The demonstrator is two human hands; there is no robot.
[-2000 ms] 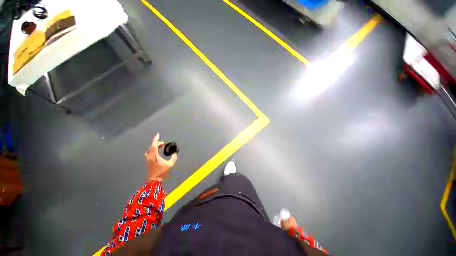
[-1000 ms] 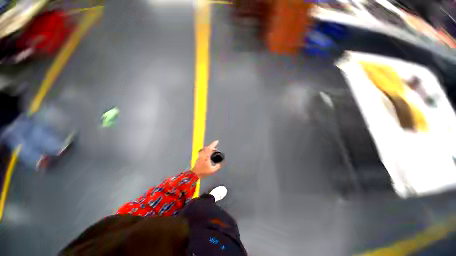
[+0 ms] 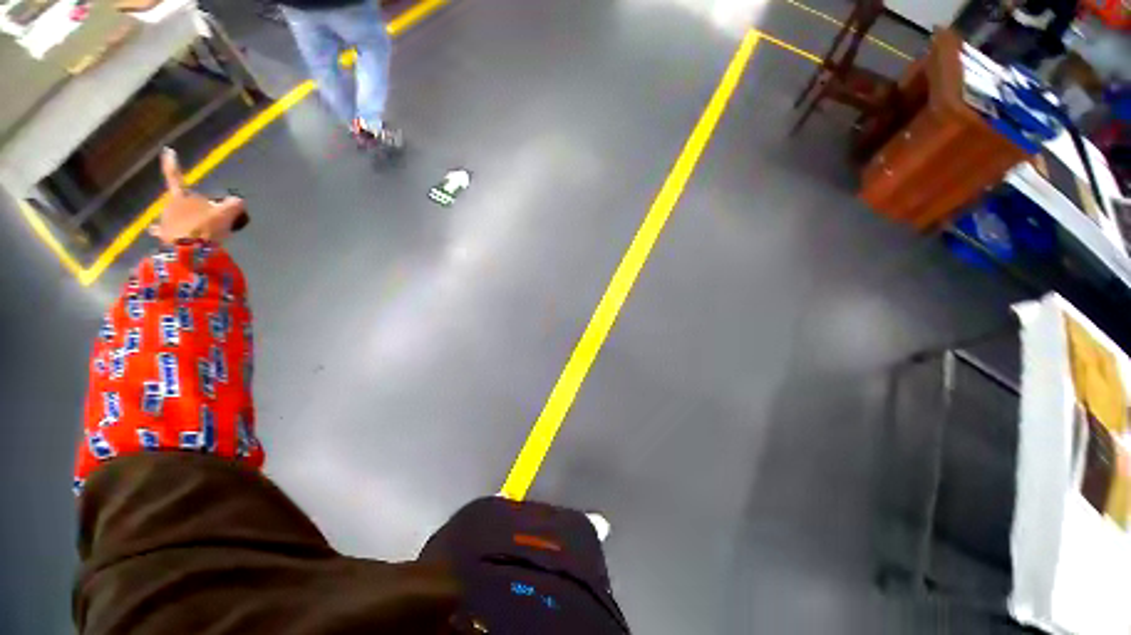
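My left hand [image 3: 199, 218] is raised at the upper left, one finger pointing up and away. A small black item [image 3: 238, 213] shows at the right side of the hand, held between thumb and fingers and mostly hidden by them. A red sleeve cover [image 3: 174, 354] with blue-and-white lettering is on my left forearm, over a dark brown sleeve. My right hand is out of the picture.
A person in jeans [image 3: 354, 56] stands at the top left, beside a worktable [image 3: 93, 130]. A yellow line [image 3: 620, 279] crosses the grey floor, which bears a pale arrow mark [image 3: 453, 186]. A wooden cabinet [image 3: 930, 155] and a white-covered table [image 3: 1039, 471] are at right.
The view has turned and moved along the floor. My left hand has gone up and to the left, still with the black item. The white-covered table now shows lower at the right.
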